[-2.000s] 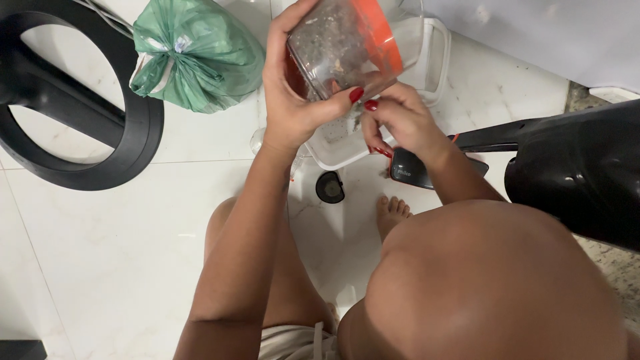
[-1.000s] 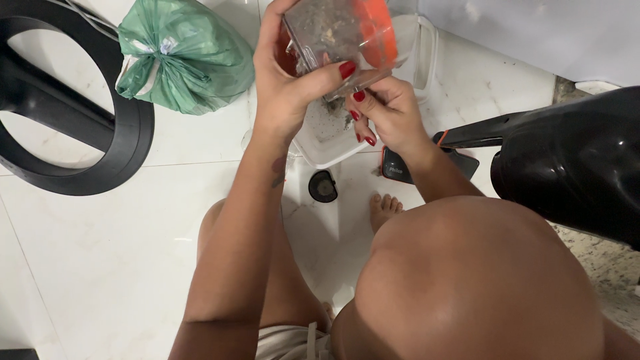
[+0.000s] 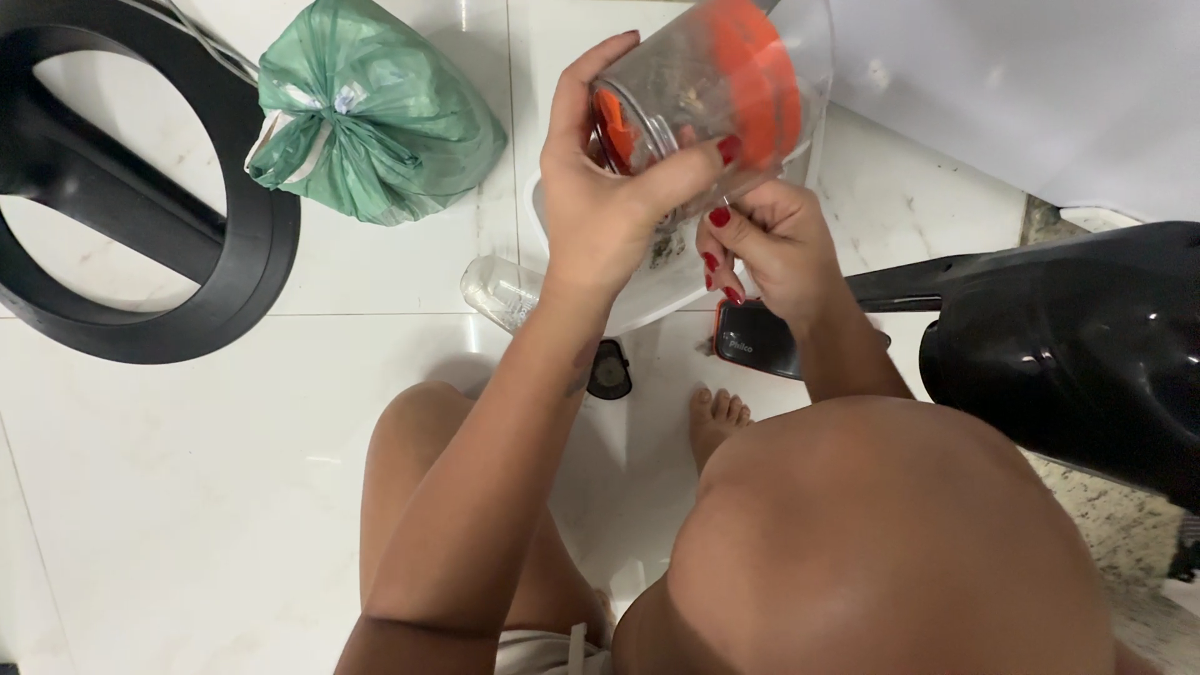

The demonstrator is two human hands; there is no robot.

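My left hand [image 3: 609,178] grips a clear plastic dust container [image 3: 680,89] with an orange band, tilted, with grey debris inside. Just below its lower side is my right hand [image 3: 764,248], fingers bent and red nails showing; whether its fingertips pinch something is hard to tell. Beneath both hands lies a white plastic basin [image 3: 647,314], partly hidden, with some dark debris in it. A small black oval filter part [image 3: 610,370] rests on the floor under my left forearm. To its upper left lies a clear plastic piece [image 3: 502,289].
A tied green plastic bag [image 3: 394,122] stands at upper left, beside a large black ring-shaped base [image 3: 262,253]. At right are a black Philco vacuum head [image 3: 759,339] and a large glossy black object [image 3: 1069,328]. My foot [image 3: 720,422] is on the tiled floor.
The dust container has tilted in my left hand, so that an orange part at its end now shows. My right hand stays close below it.
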